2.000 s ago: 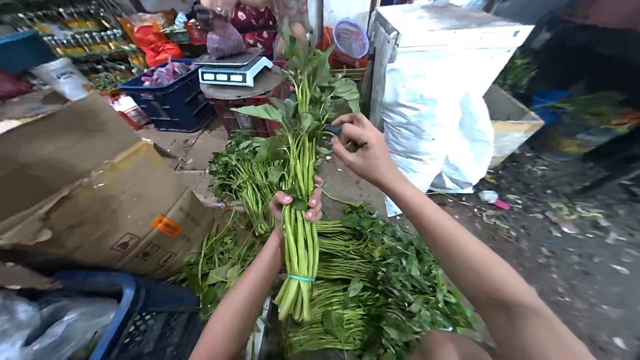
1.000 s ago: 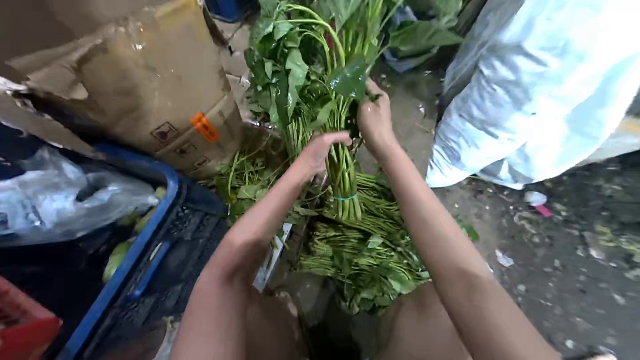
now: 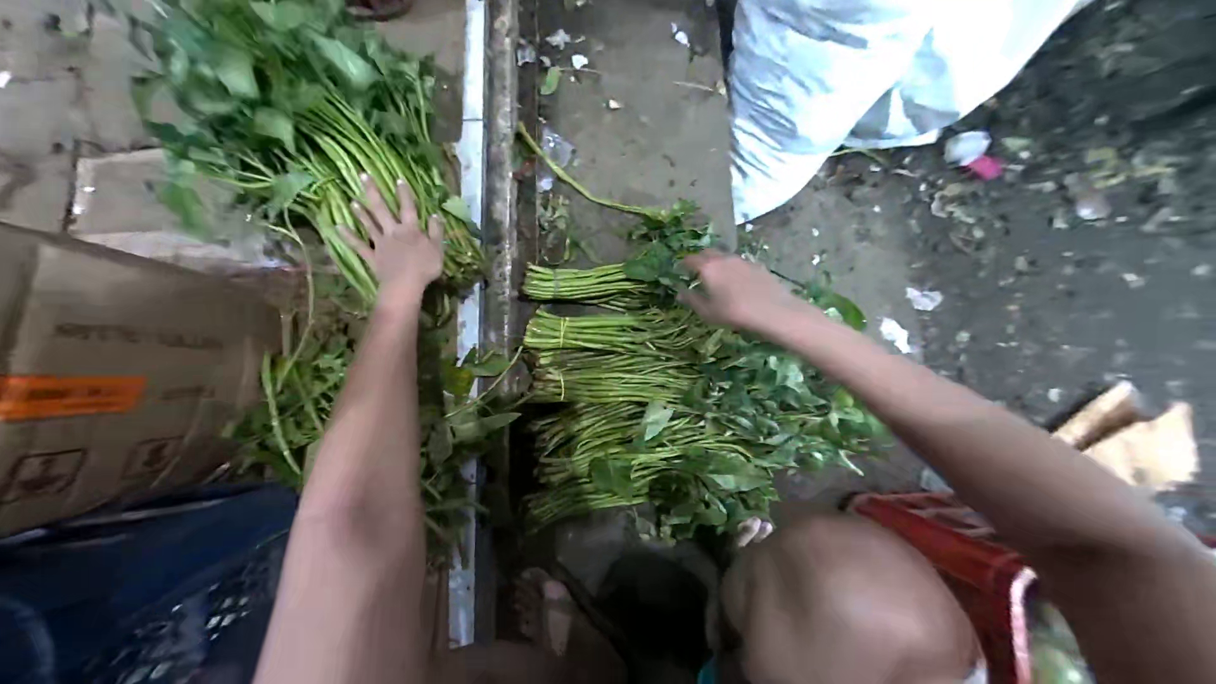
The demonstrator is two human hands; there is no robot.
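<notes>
My left hand [image 3: 397, 242] lies with spread fingers on the stems of a large heap of leafy greens [image 3: 323, 142] at the upper left. At the leafy end of the topmost tied bundle of greens [image 3: 589, 282] is my right hand [image 3: 736, 290], blurred, its fingertips among the leaves; whether they grip any is unclear. Several more bundles [image 3: 617, 380] lie below it in a stack, stems to the left and leaves to the right, some with bands round the stems. Loose leafy stems [image 3: 323, 399] lie under and beside my left forearm.
A cardboard box [image 3: 142, 351] and a dark blue crate [image 3: 142, 589] stand at the left. A metal-edged ledge [image 3: 475, 161] runs between heap and bundles. A white sack [image 3: 826, 85] is at the top, a red crate [image 3: 950, 541] at the lower right, with litter on the ground.
The view has swung downward. Both hands earlier held an upright bundle with a blue-green band; now they are apart, the left on the heap and the right at the laid bundles.
</notes>
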